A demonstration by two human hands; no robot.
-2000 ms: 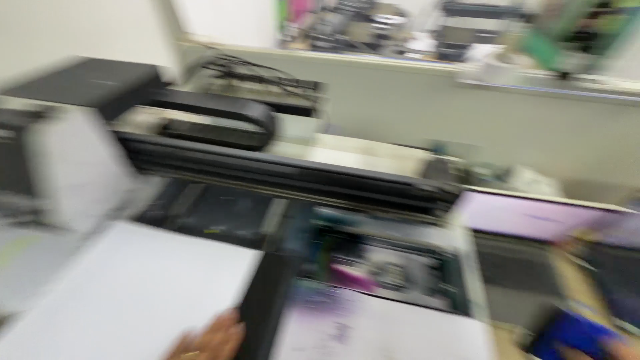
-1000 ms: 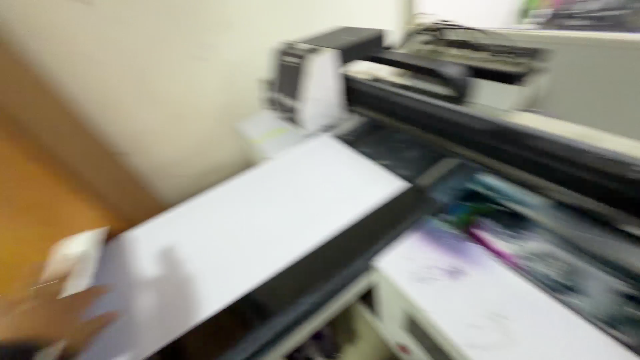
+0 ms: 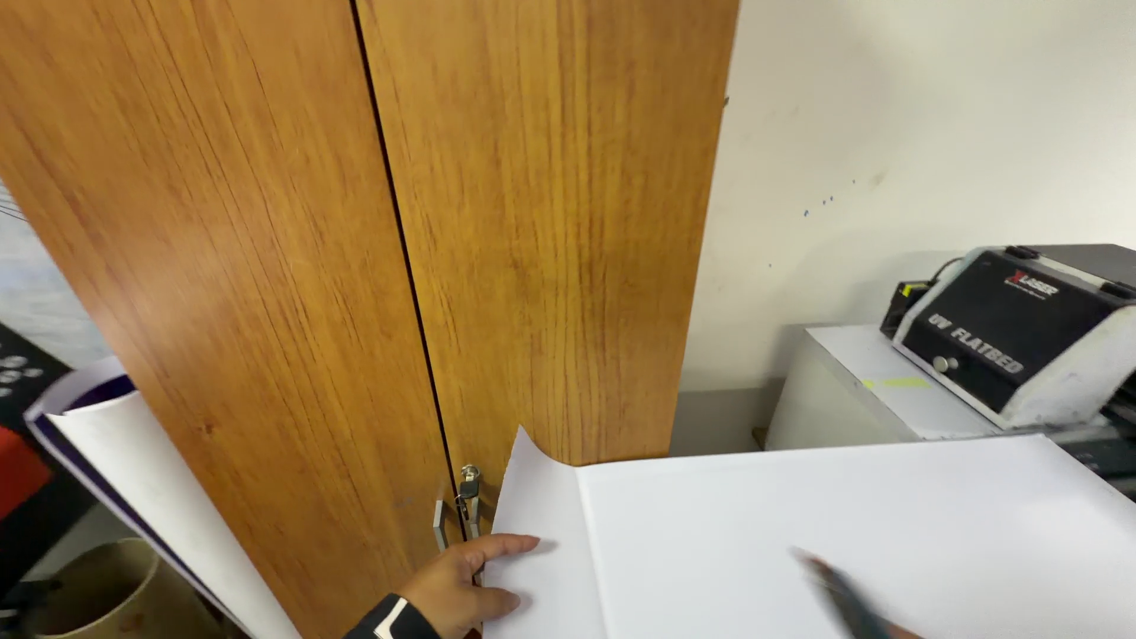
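A large white sheet lies flat at the lower right, with a crease near its left end. Left of the crease, a flap stands up at an angle with a pointed corner. My left hand rests two spread fingertips on this flap; whether its other fingers are behind the sheet is hidden. Over the middle of the sheet is a blurred, dark, slim tool, too blurred to name. My right hand holds it and barely shows at the bottom edge.
A wooden cabinet with keys in its lock stands directly behind the flap. A UV flatbed printer's black and white housing is at the right. At the left are a rolled white sheet and a round brown container.
The view has swung far left, bringing the cabinet into sight. My left hand is now on the raised flap. The dark tool has come into view over the sheet.
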